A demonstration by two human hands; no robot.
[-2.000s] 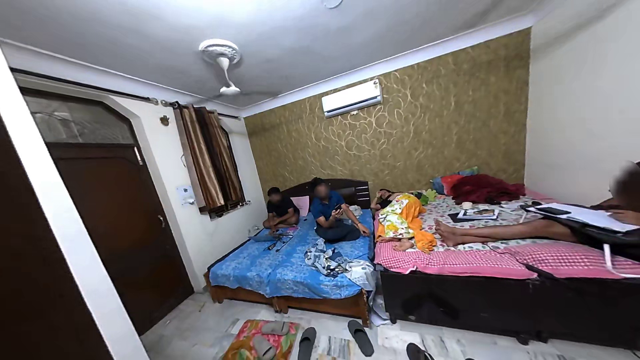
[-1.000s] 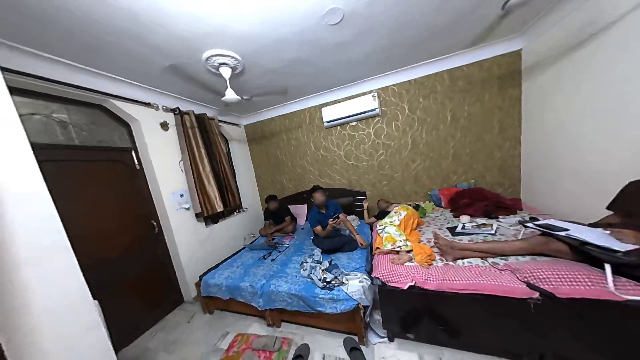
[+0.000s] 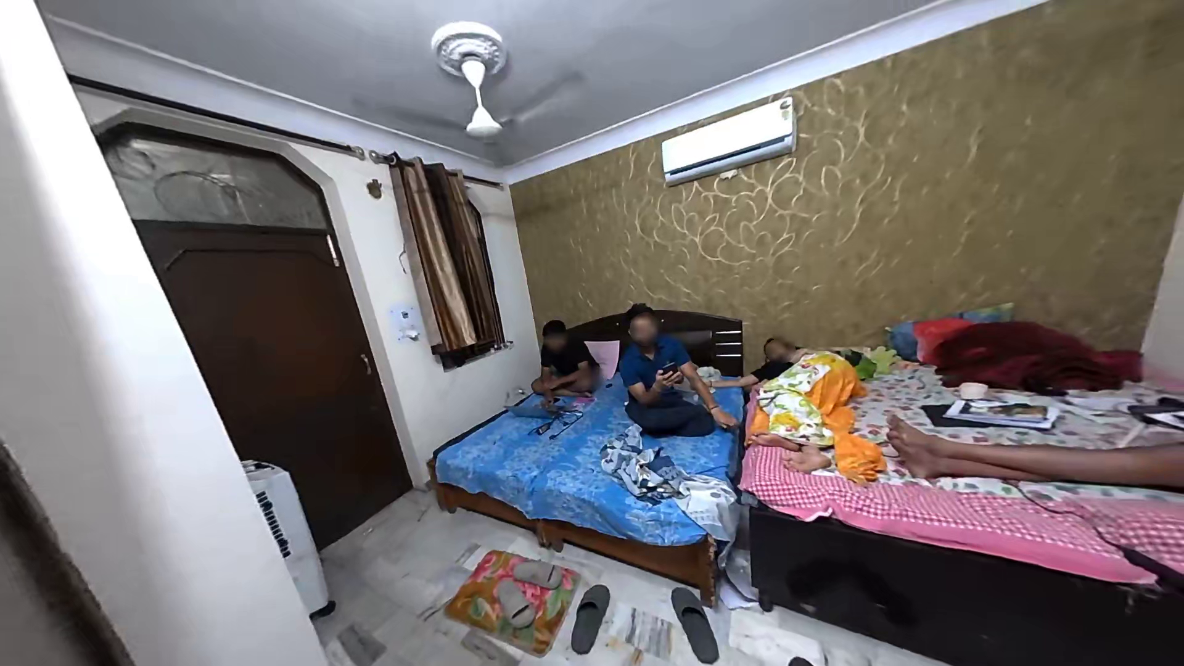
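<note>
Neither my left hand nor my right hand shows in the head view. A bed with a blue patterned sheet (image 3: 518, 462) stands mid-view, with crumpled clothes (image 3: 643, 467) on it. One person (image 3: 655, 379) sits there holding a phone (image 3: 668, 369); another person (image 3: 564, 365) sits behind, at the left. On the adjoining bed with a pink checked edge (image 3: 888, 518), a person lies under an orange and white cloth (image 3: 805, 398). Bare legs (image 3: 1036, 462) of a further person stretch in from the right, near some papers (image 3: 1004, 414) and a maroon blanket (image 3: 1027, 356).
On the marble floor lie a floral mat (image 3: 481, 597) with grey slippers on it and a dark pair of slippers (image 3: 590, 618) beside it. A white air cooler (image 3: 287, 536) stands by the brown door (image 3: 268, 370). A white wall edge (image 3: 157, 370) rises close at left.
The view has shifted, bringing the white air cooler in at the left. The papers and dark object above the legs at the right edge have left the view.
</note>
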